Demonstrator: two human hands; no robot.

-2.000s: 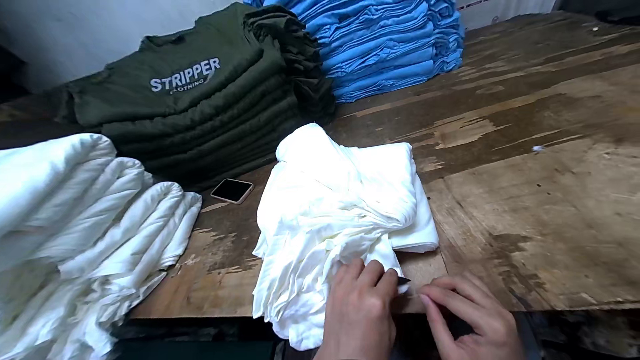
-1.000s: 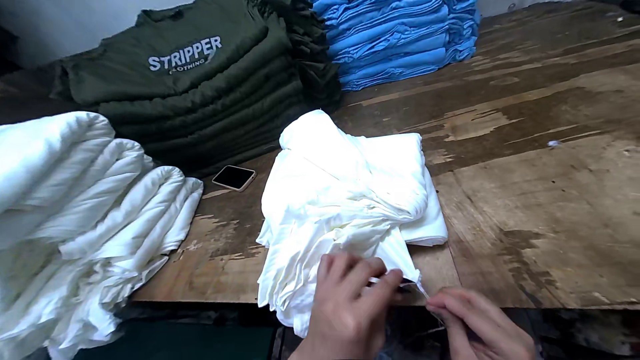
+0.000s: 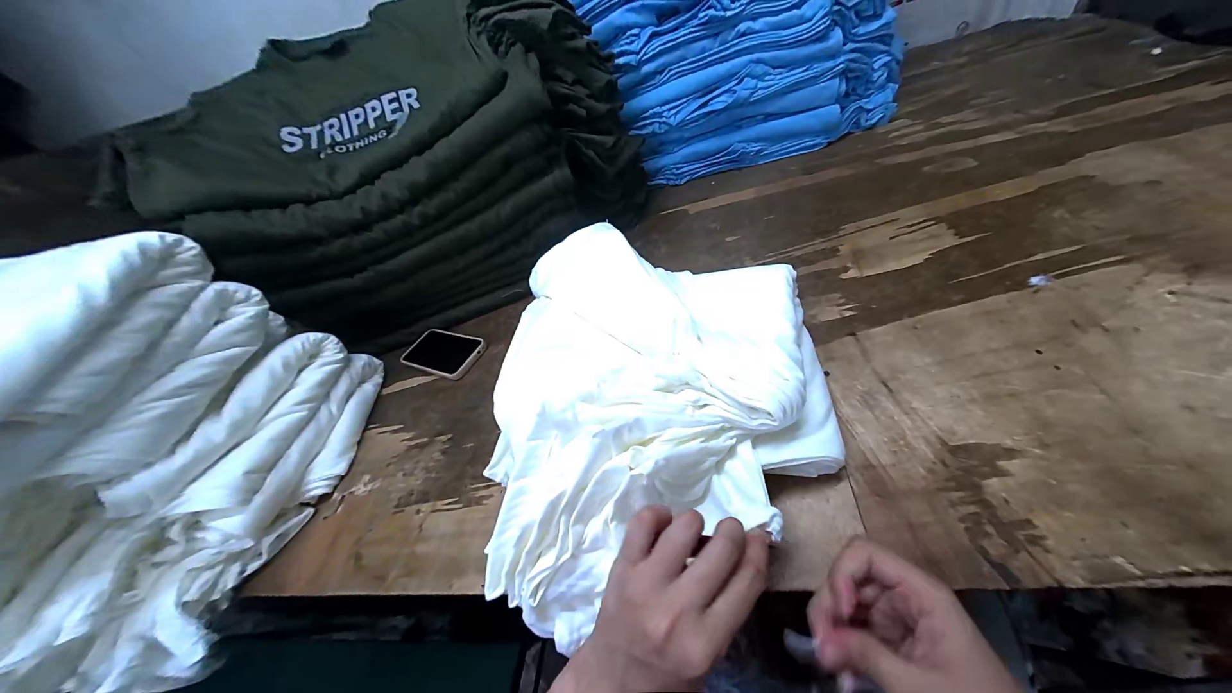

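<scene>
A bundle of white cloth (image 3: 654,356) lies on the wooden table, its gathered lower part hanging over the front edge. My left hand (image 3: 679,592) grips the cloth's lower right corner, its fingertips partly hidden. To the right, just off the table's front edge, my right hand (image 3: 890,621) is apart from the cloth, with its thumb and fingers pinched together. A small, blurred pale scrap shows at those fingertips; what it is I cannot tell.
White folded cloths (image 3: 183,356) are piled at the left. Behind stand stacks of dark green printed shirts (image 3: 385,183) and blue folded fabric (image 3: 741,87). A phone (image 3: 445,353) lies between the piles. A lint scrap (image 3: 1039,280) rests on the wooden table (image 3: 1078,414).
My right hand has moved right, away from the cloth corner, which it was at or beside in the earlier frames. My left hand stays at the cloth.
</scene>
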